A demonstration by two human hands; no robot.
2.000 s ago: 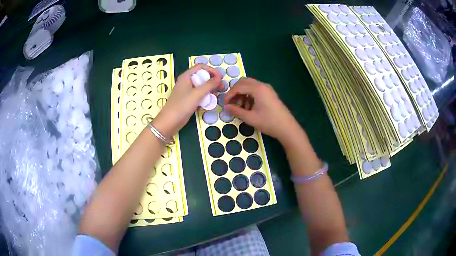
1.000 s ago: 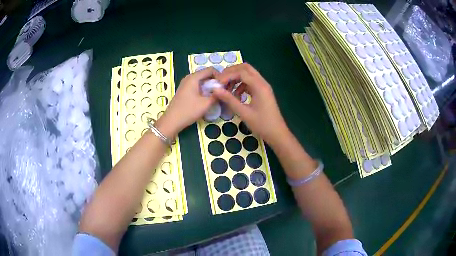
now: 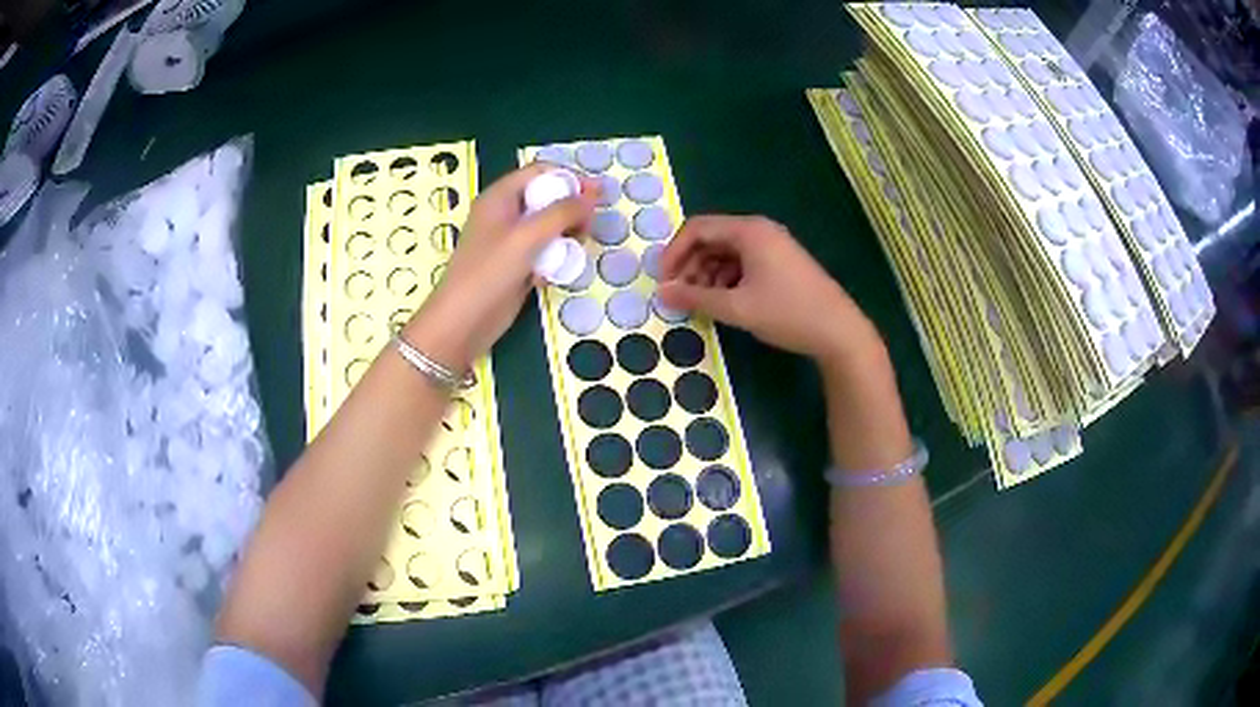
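Note:
The die-cut adhesive sheet, cream with yellow edges, lies in front of me. Its upper rows hold pale discs; its lower openings are dark. My left hand is above its upper left edge, holding several white discs fanned between thumb and fingers. My right hand is at the sheet's right edge, fingers curled, fingertips on a pale disc in the right column of the lowest filled row. Whether they grip it or only touch it cannot be told. My left hand hides part of the upper left openings.
Empty die-cut sheets overlap left of the working sheet. A clear plastic bag of discs lies far left. Finished sheets form a fanned stack at right, a crumpled clear bag beyond it. White round parts are at the far left.
My hands were together over the upper sheet and have parted; my right hand moved right and down to the right column. The white round parts at the far side have shifted left.

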